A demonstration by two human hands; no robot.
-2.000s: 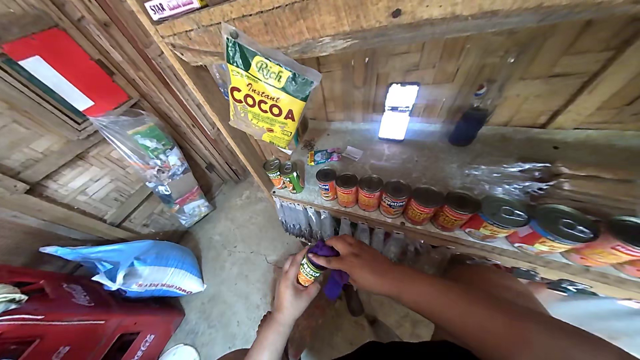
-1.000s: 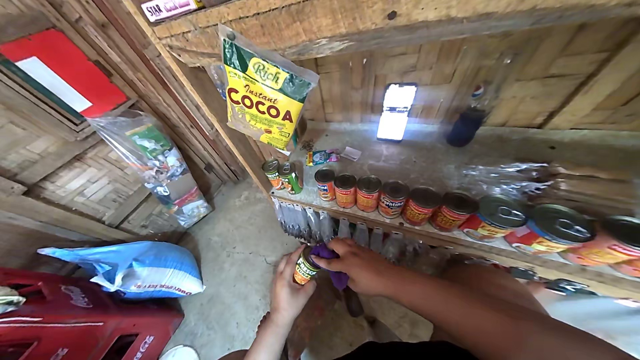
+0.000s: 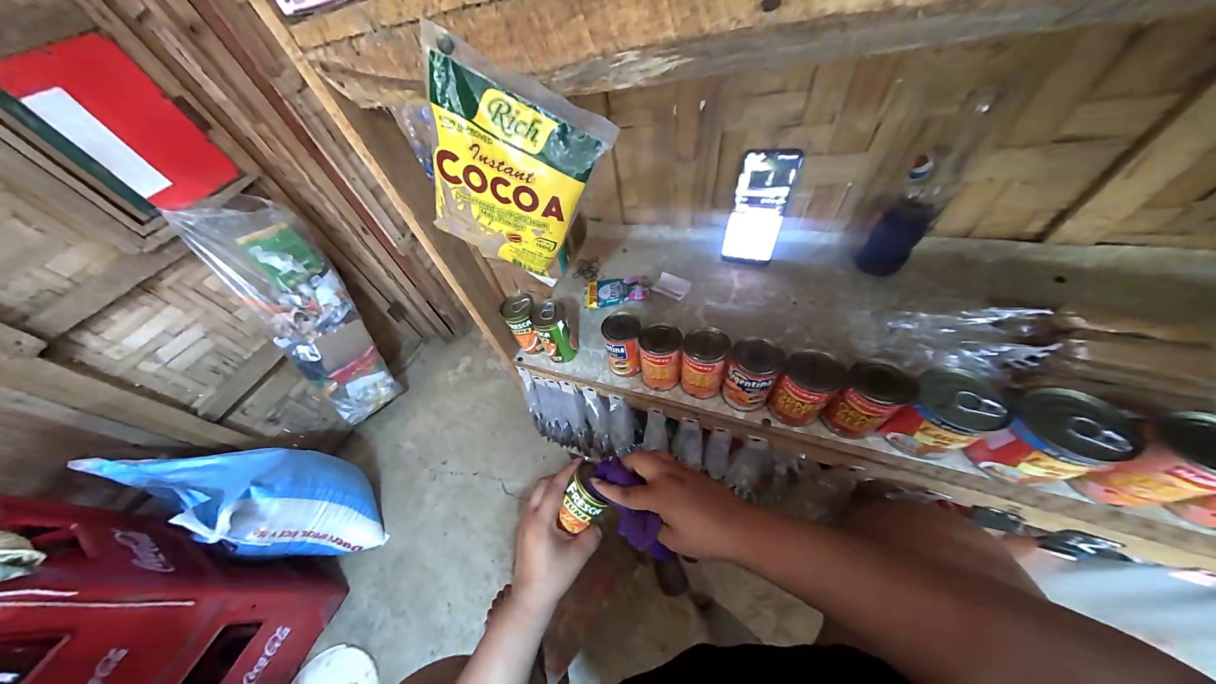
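Observation:
My left hand (image 3: pixel 549 543) is closed around a small food can (image 3: pixel 579 505) with a dark, yellow and orange label, held tilted below the shelf edge. A purple cloth (image 3: pixel 638 521) is gripped by my right hand (image 3: pixel 676 502), which presses it against the can's upper side. Two small green-labelled cans (image 3: pixel 554 332) stand at the left end of the shelf. Along the shelf's front edge runs a row of several cans with red and orange labels (image 3: pixel 705 363), bigger ones (image 3: pixel 1073 435) toward the right.
A cocoa packet (image 3: pixel 508 152) hangs from the upper beam. A lit phone (image 3: pixel 762 206) and a dark bottle (image 3: pixel 896 228) are at the shelf's back. Clear sachets (image 3: pixel 589 418) hang below its edge. A blue-white sack (image 3: pixel 275 499) lies on red plastic crates (image 3: pixel 171 608) at the lower left.
The can and both hands stay at about the same place below the shelf; the can's tilt and the fingers around it have shifted slightly.

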